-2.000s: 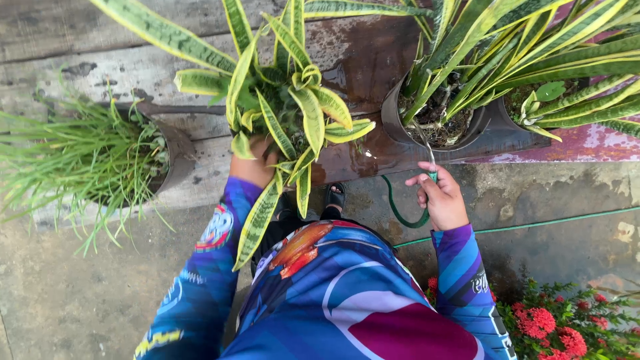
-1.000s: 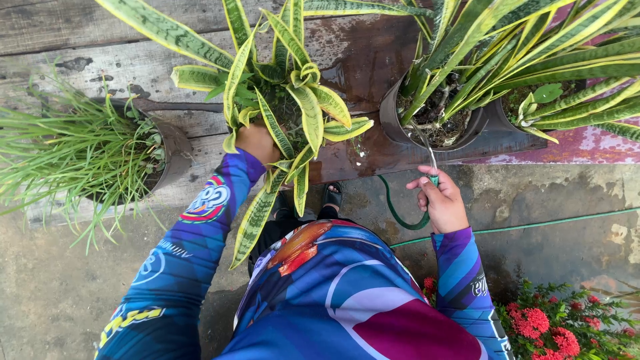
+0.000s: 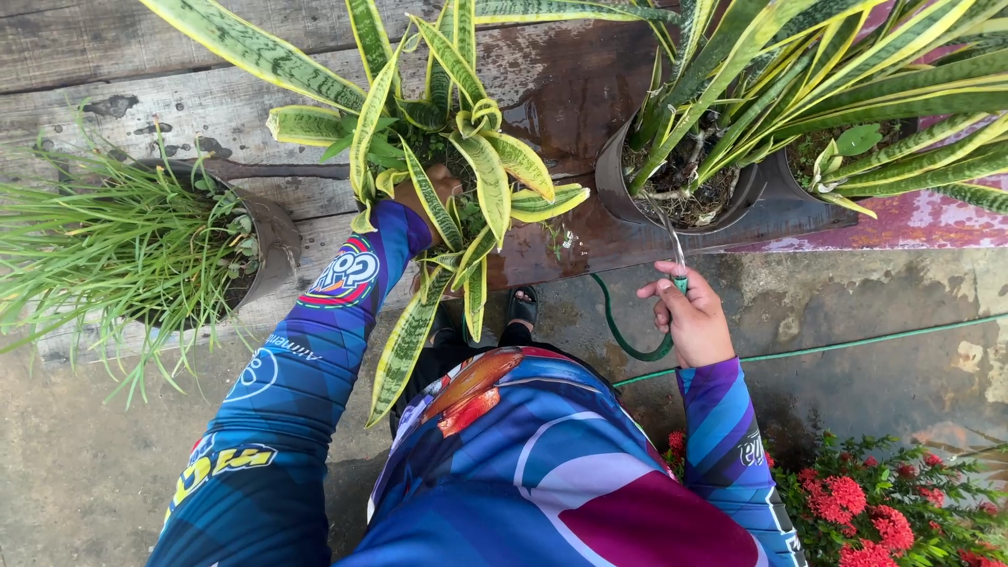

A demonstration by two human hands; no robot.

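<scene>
My right hand (image 3: 689, 315) grips the end of a green garden hose (image 3: 630, 344), and water (image 3: 669, 228) runs from it into a brown pot (image 3: 618, 177) holding a variegated snake plant (image 3: 720, 102). My left hand (image 3: 429, 193) reaches in among the leaves of another snake plant (image 3: 492, 177) at the centre. Leaves cover most of its fingers, so whether it grips anything is hidden. Small green weeds (image 3: 386, 146) grow among those leaves.
A pot (image 3: 276, 240) of thin grassy leaves stands at the left on weathered planks (image 3: 260, 94). Another brown pot (image 3: 795, 185) is at the right. A green hose line crosses the wet concrete floor (image 3: 866, 295). Red-flowered shrub (image 3: 839, 500) sits at lower right, and my sandalled foot (image 3: 521, 307) below the planks.
My left hand has moved up and deeper among the central plant's leaves since one second ago. My right hand stays at nearly the same place with the hose.
</scene>
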